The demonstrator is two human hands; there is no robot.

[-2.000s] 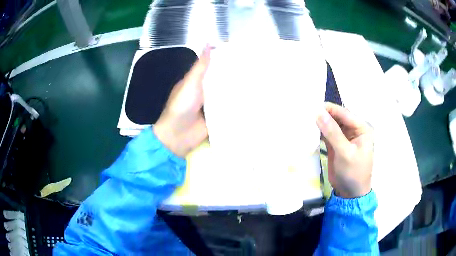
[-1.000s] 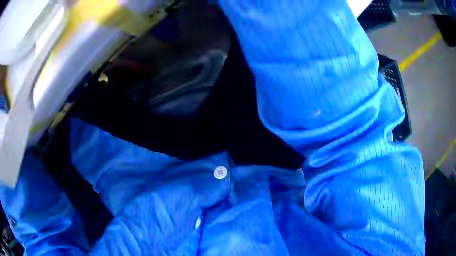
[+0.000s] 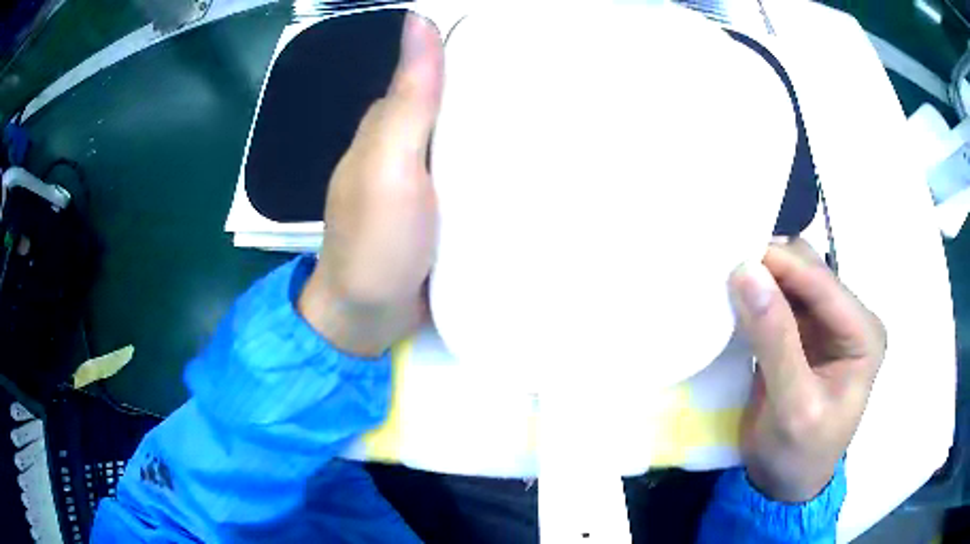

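A glossy white rounded base (image 3: 606, 191) hangs over the bench in front of me, overexposed, with its narrow arm (image 3: 580, 468) pointing down towards me. My left hand (image 3: 388, 202) grips its left edge, thumb up along the side. My right hand (image 3: 808, 361) has thumb and fingertips pinched at its lower right edge; the fingers behind are hidden. A black rounded pad (image 3: 319, 117) on a white sheet stack lies to the left. Another black pad (image 3: 803, 191) is partly hidden behind the base on the right.
A white block with yellow tape (image 3: 697, 425) lies at the bench edge below the base. A long white sheet (image 3: 893, 276) is at the right, with white parts (image 3: 950, 170) beyond it. A yellow tape piece (image 3: 104, 366) lies on the green bench at left.
The view swung down to my smock and back to the bench. Both hands are again at a white piece; its rounded outline and downward arm now show more clearly.
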